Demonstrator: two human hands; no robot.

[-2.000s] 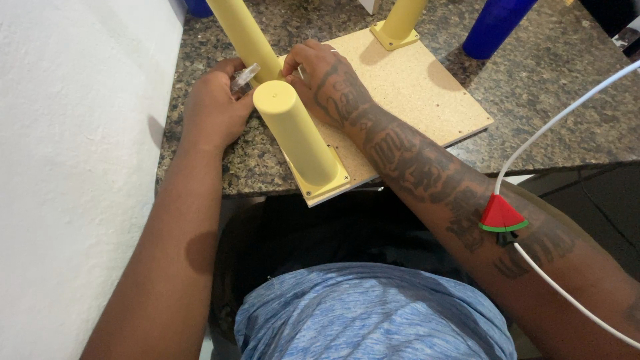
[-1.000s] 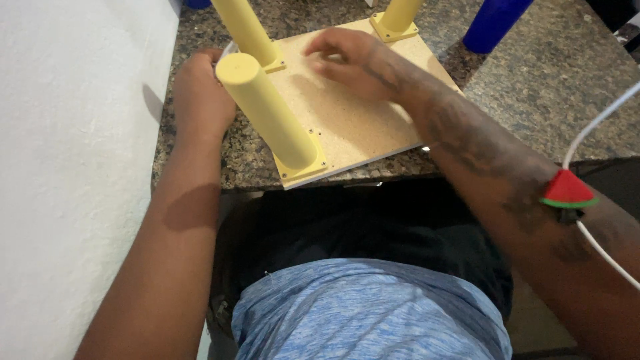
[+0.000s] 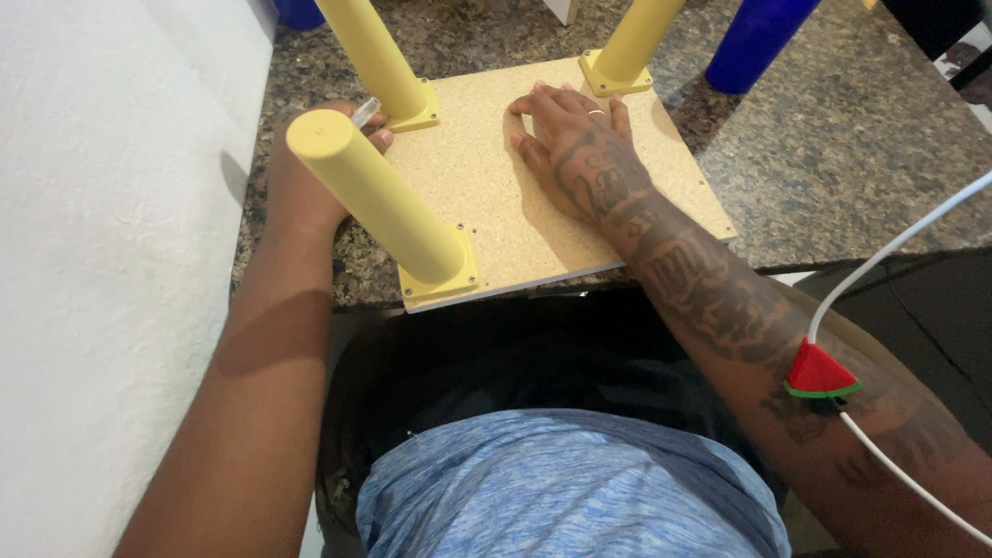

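A square particleboard panel (image 3: 496,178) lies on the granite counter with three yellow round legs standing on it. The near-left leg (image 3: 380,201) has a square base held by screws at the panel's corner. Behind it stands the far-left leg (image 3: 376,62), and the far-right leg (image 3: 635,39) rises at the back corner. My left hand (image 3: 318,163) is at the panel's left edge, its fingers around a clear plastic handle (image 3: 366,112) beside the far-left leg's base; the near leg hides part of it. My right hand (image 3: 577,139) rests spread on the panel, holding nothing.
A blue leg-like cylinder (image 3: 756,46) stands on the granite counter (image 3: 837,147) at right, and another blue object (image 3: 301,12) at far left. A white wall (image 3: 132,194) borders the left side. A white cable (image 3: 891,232) with a watermelon-shaped piece (image 3: 821,372) hangs over my right forearm.
My right hand has moved from beside the far-left leg, across the panel to the right, and now lies flat on it. The panel has turned a little on the counter.
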